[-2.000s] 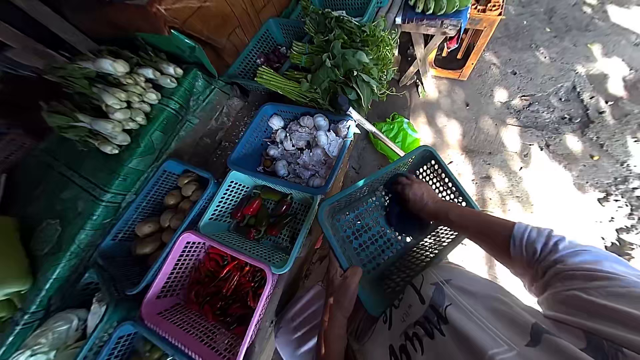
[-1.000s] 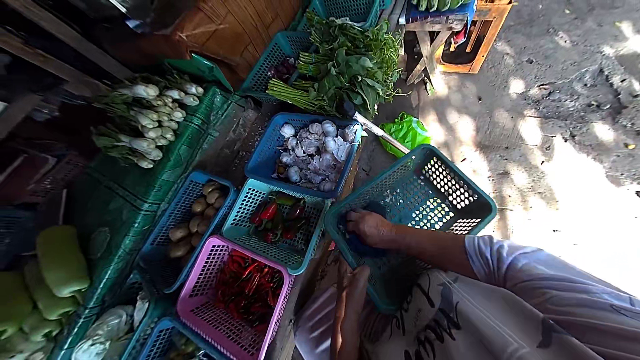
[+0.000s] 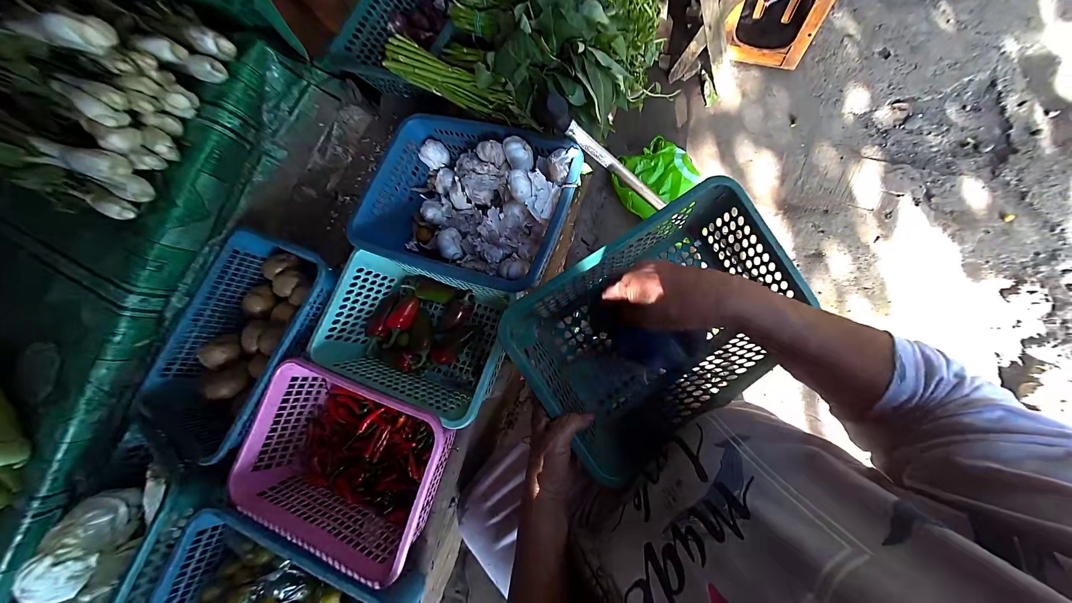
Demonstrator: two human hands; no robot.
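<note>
A dark green perforated plastic basket (image 3: 754,213) is tilted in front of my body. My left hand (image 3: 554,444) grips its near left rim, thumb over the edge. Inside the basket, my right hand (image 3: 662,295) holds a dark blue cloth (image 3: 657,345) against the bottom and wall; the cloth is partly in shadow. Left of the basket stands a light teal basket (image 3: 402,381) of red and green peppers (image 3: 419,322). Beyond that is a blue basket (image 3: 368,213) with garlic bulbs and loose skins (image 3: 494,201).
A pink basket (image 3: 264,469) holds red chilies (image 3: 368,452), beside a blue basket (image 3: 180,347) of brown tubers (image 3: 260,310). Spring onions (image 3: 109,117) lie on green plastic sheeting (image 3: 167,218). Leafy greens (image 3: 569,59), a metal-shafted handle (image 3: 615,167) and a green plastic bag (image 3: 657,176) are farther off.
My right hand has moved with the cloth about the inside of the basket, while my left hand has stayed at the rim. The basket's tilt has shifted.
</note>
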